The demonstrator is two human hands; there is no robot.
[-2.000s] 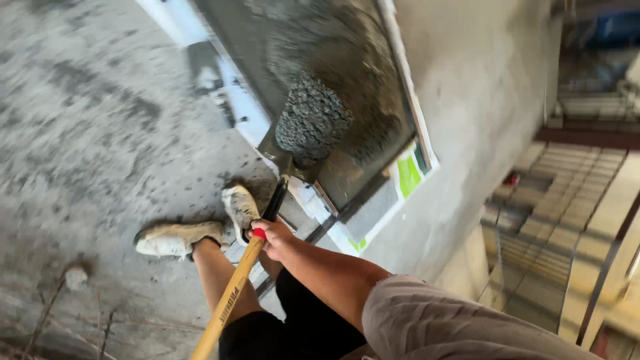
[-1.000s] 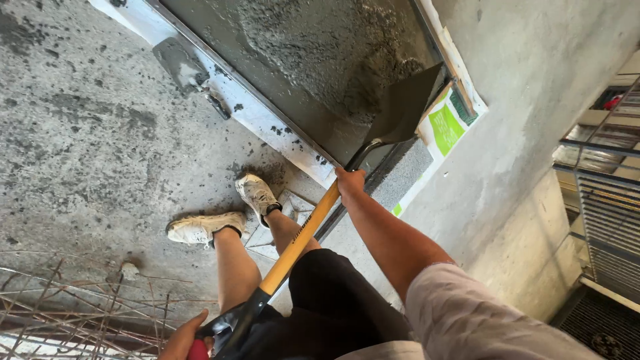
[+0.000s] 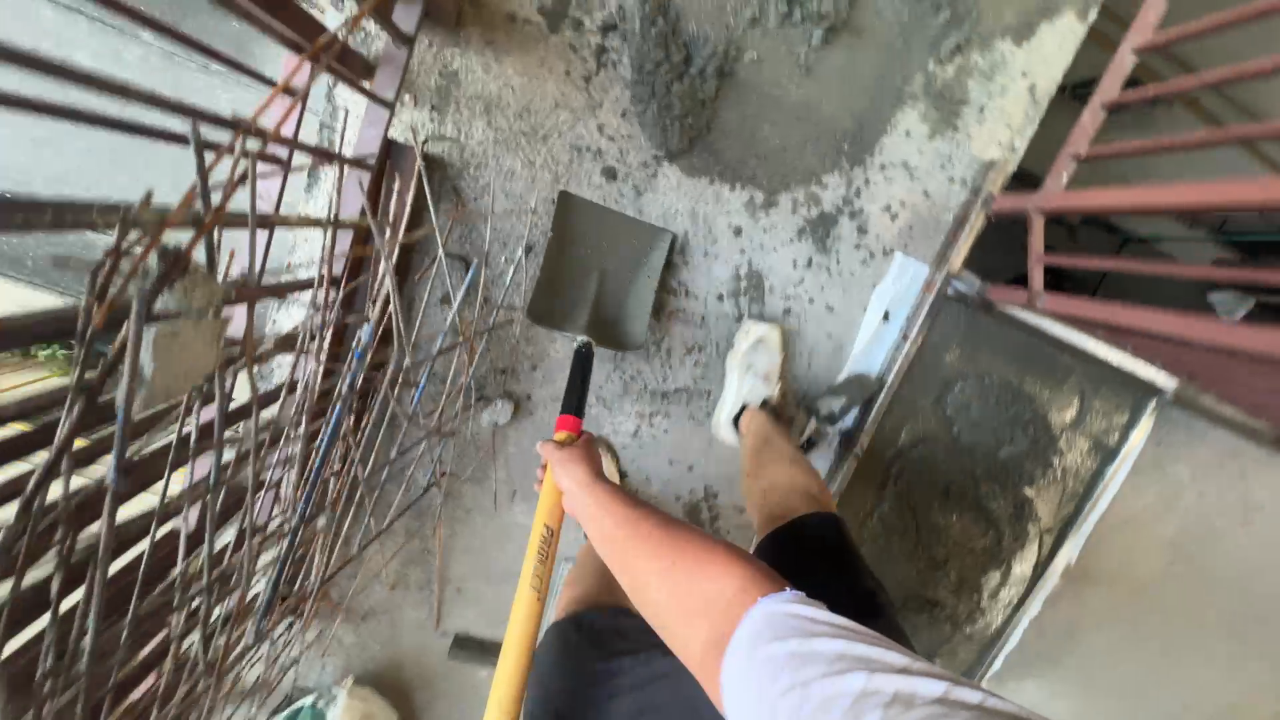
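My right hand (image 3: 575,470) is closed round the yellow shaft of a square-bladed shovel (image 3: 600,270), just behind its red band and black collar. The blade is wet and grey, carries no heap of concrete, and lies over the concrete floor ahead of my feet. The lower end of the shaft runs out of the bottom edge; my left hand is out of view. Wet concrete (image 3: 680,90) is heaped on the floor at the top. More wet concrete (image 3: 940,450) fills a framed rectangular area on the right.
Thin rusty steel rods (image 3: 330,430) lean in a tangle by a metal railing (image 3: 60,220) on the left. A reddish metal railing (image 3: 1150,200) stands at upper right. A trowel (image 3: 845,395), partly hidden, lies beside the frame near my shoe (image 3: 750,375).
The shovel blade has moved from the framed wet concrete to above the open floor near the rods. The concrete it bore two seconds ago is off it. The view has swung strongly left.
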